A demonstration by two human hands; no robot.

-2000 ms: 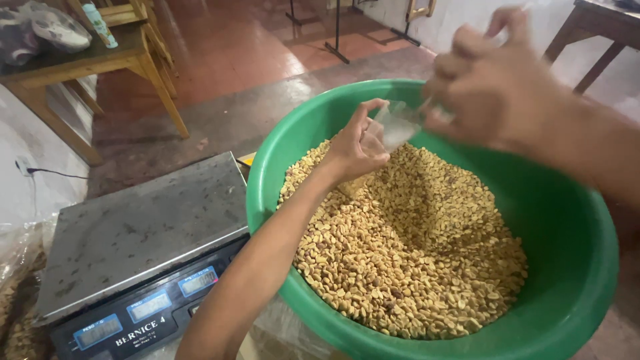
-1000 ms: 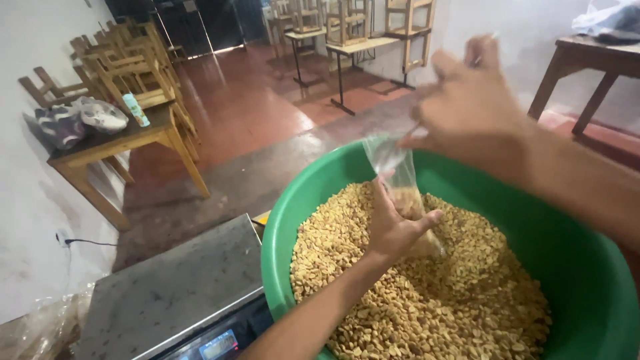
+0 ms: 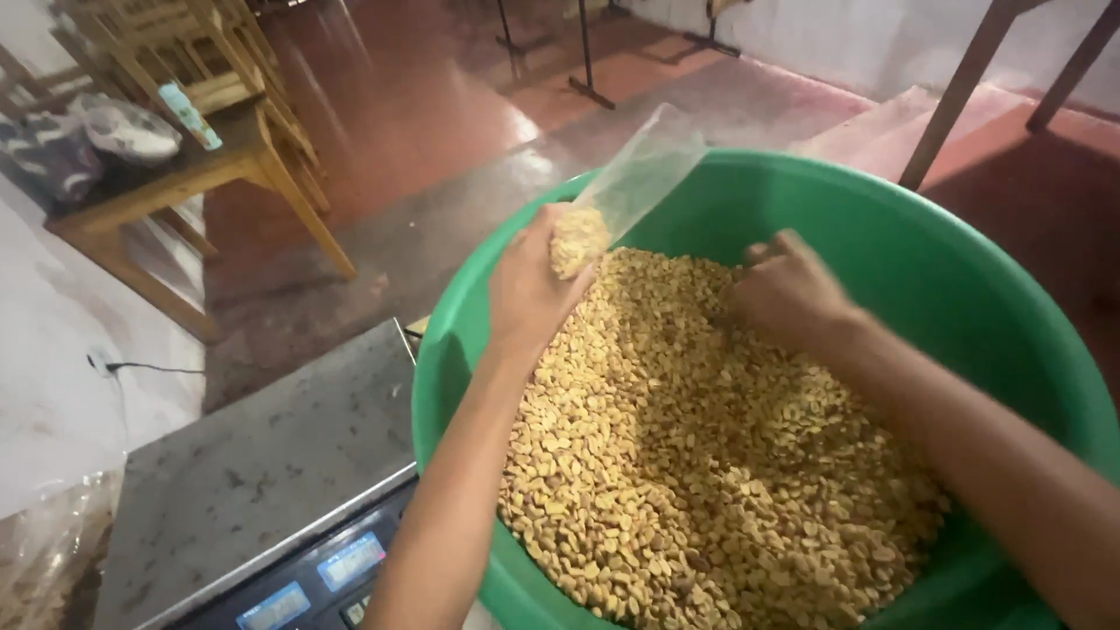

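Note:
A large green plastic basin holds a heap of pale yellow roasted peanuts or similar shelled nuts. My left hand, over the basin's far left rim, grips a clear plastic bag. Nuts fill the bag's lower part, and its upper part stands up loose, tilted to the right. My right hand is at the far side of the heap with its fingers curled and blurred; whether nuts are in it cannot be seen.
Left of the basin stands a digital scale with a metal platform and lit displays. A wooden table at the upper left bears plastic-wrapped bundles and a light blue bottle. A power cord meets the left wall. Dark table legs stand at the upper right.
My right hand has come down from above the bag to the nuts. My left hand still holds the bag, which now leans over the far left rim. The view has tilted down since one second ago.

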